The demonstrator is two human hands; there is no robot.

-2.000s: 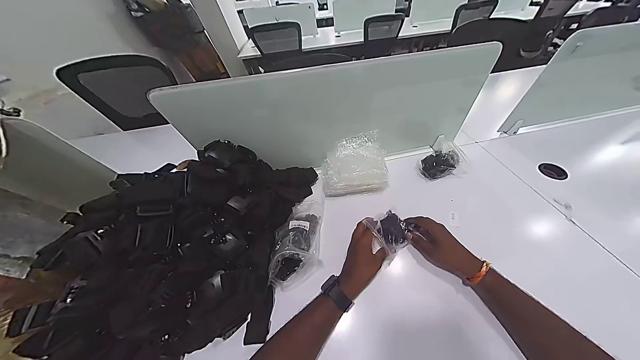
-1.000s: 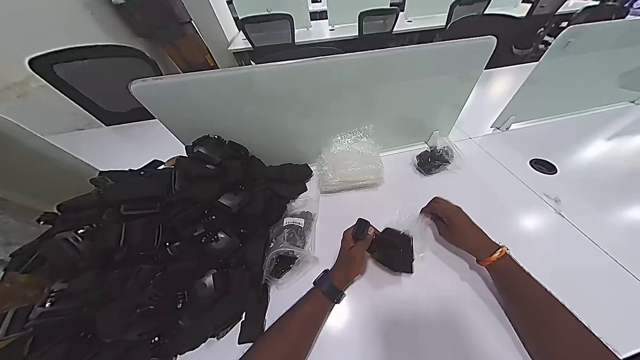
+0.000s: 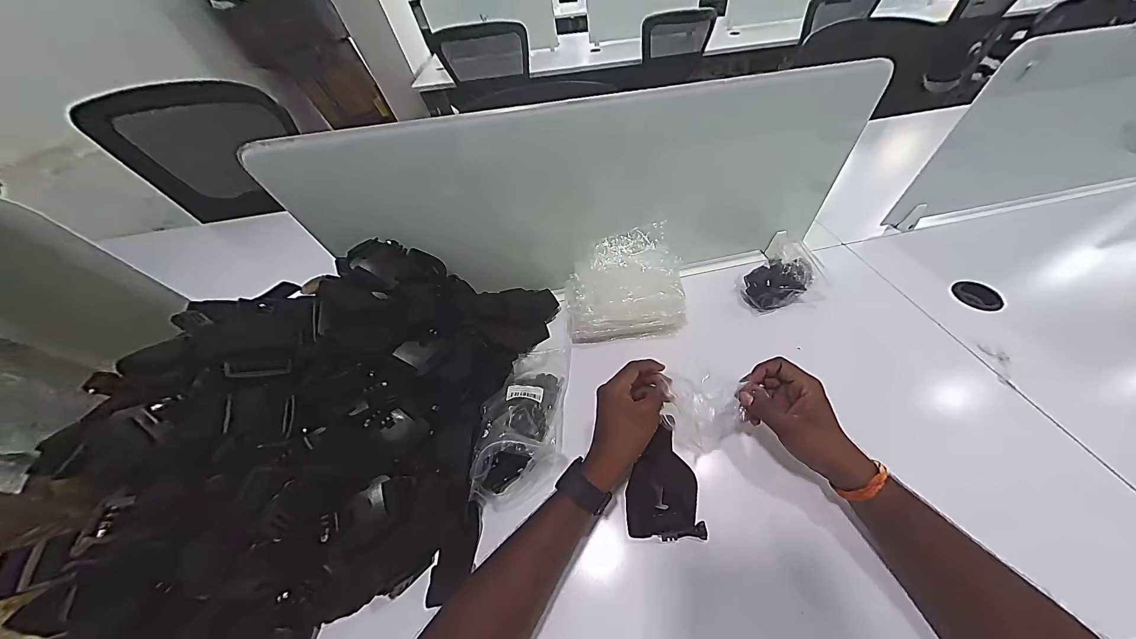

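Note:
Between my two hands a clear plastic bag [image 3: 701, 410] is stretched out above the white table. My left hand [image 3: 628, 410] pinches its left edge, and my right hand [image 3: 785, 408] pinches its right edge. Just below my left hand is a black strap-like piece with a small plastic mount [image 3: 662, 488] at its lower end; its top meets the fingers, and whether they grip it I cannot tell. Left of my left hand lies a clear bag of black parts [image 3: 519, 426] with a printed label.
A large heap of black straps and buckles [image 3: 266, 444] covers the table's left side. A stack of clear plastic bags [image 3: 627, 297] and a bagged black item [image 3: 777, 282] stand by the frosted divider [image 3: 568, 177]. A round cable hole [image 3: 977, 295] is at right.
The black item, earlier held bunched in my left hand, now hangs or lies below it, its mount toward me. The clear bag is now spread between both hands.

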